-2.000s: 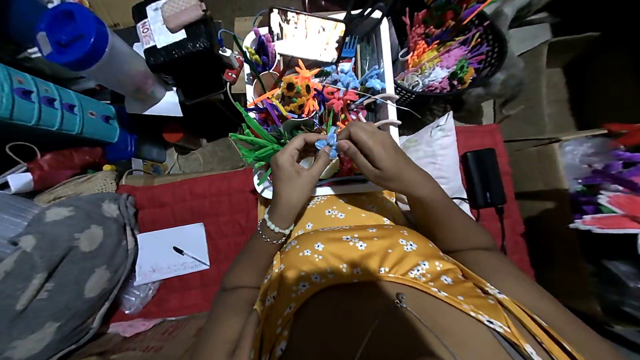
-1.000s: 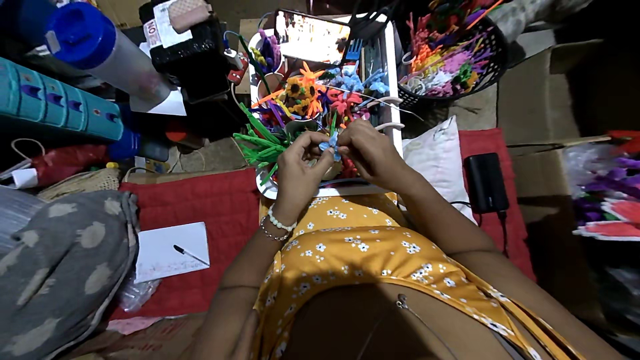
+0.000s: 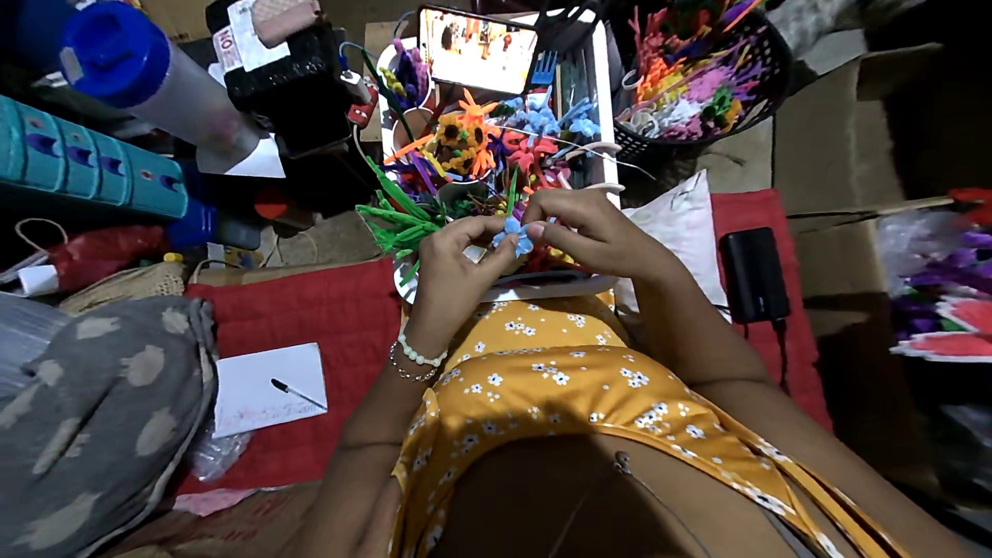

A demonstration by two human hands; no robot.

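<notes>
A light-blue pipe-cleaner flower (image 3: 514, 237) is pinched between both hands over the near end of a white tray (image 3: 542, 292). My left hand (image 3: 461, 267) holds its left side between thumb and fingers; a beaded bracelet and a chain circle that wrist. At its right side, my right hand (image 3: 585, 229) grips a petal with thumb and index finger. A green stem (image 3: 513, 190) stands up just behind the flower. Green pipe cleaners (image 3: 399, 217) fan out left of my hands. Beyond them in the tray are orange flowers (image 3: 474, 116), red flowers (image 3: 528, 151) and more blue flowers (image 3: 542, 118).
A lit phone (image 3: 477, 50) leans at the tray's far end, near a blue fork (image 3: 545, 68). A black basket (image 3: 697, 132) of pipe cleaners stands back right. On the red cushion lie paper (image 3: 263, 387) with a pen (image 3: 298, 393), and a black power bank (image 3: 754, 275). A blue-lidded bottle (image 3: 170, 85) is back left.
Both hands stay together over the tray, with small shifts of the fingers around the blue flower.
</notes>
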